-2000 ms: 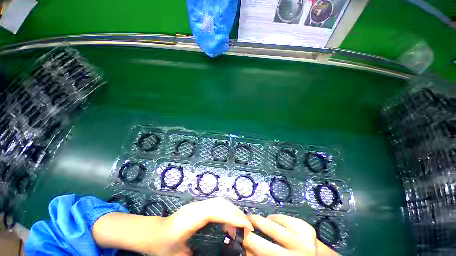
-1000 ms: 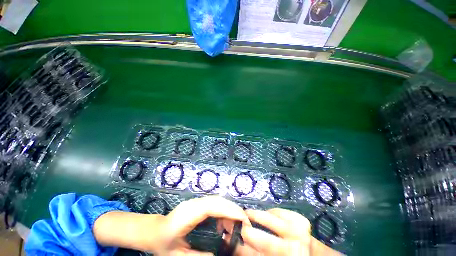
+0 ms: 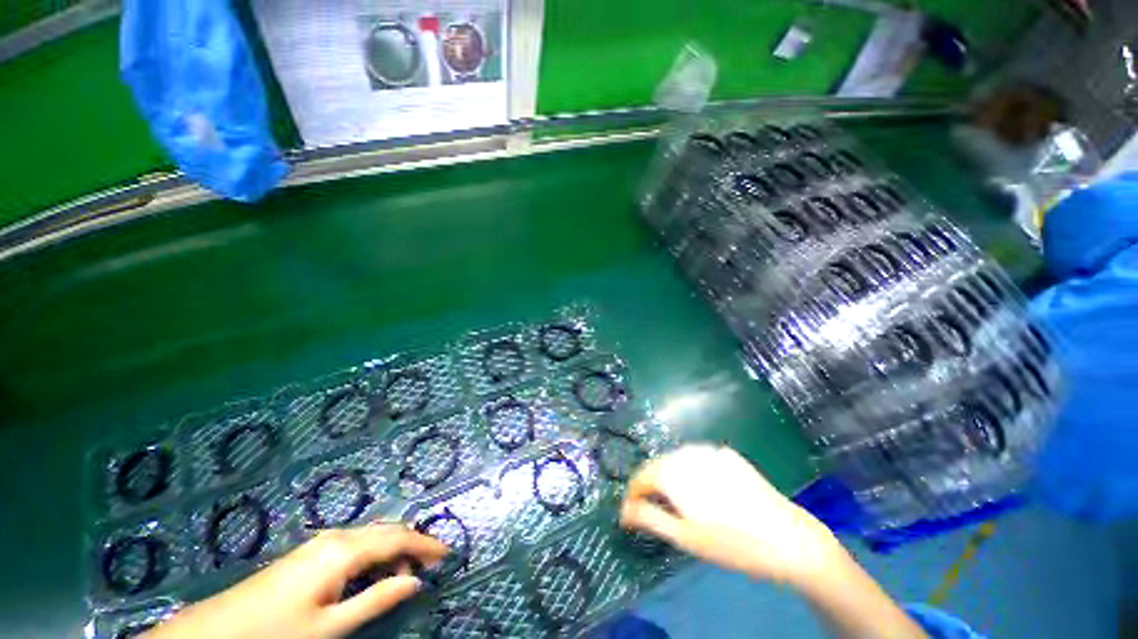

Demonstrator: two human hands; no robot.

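A clear tray point(image 3: 281, 464) lies flat in front of me, with black rings point(image 3: 340, 497) in its pockets. My left hand point(image 3: 327, 577) is low over the tray's front rows, thumb and forefinger apart, with dark ring parts showing between and beside them. Whether it grips one is unclear. My right hand point(image 3: 721, 509) is at the tray's right edge, fingers curled down, with a dark curved edge of a black ring at the fingertips. The fingers partly hide it and the pocket below.
Stacked clear trays full of rings point(image 3: 830, 281) stand at the right. Another person's blue sleeve point(image 3: 1104, 337) is at the right edge. A metal rail point(image 3: 412, 162) runs behind the bench, with a blue plastic cover point(image 3: 206, 106), an instruction sheet point(image 3: 374, 106) and a small clear bag point(image 3: 686, 78).
The view has swung right, bringing the right stack and a person's sleeve into view. My hands, earlier together around a black part, have moved apart over the tray.
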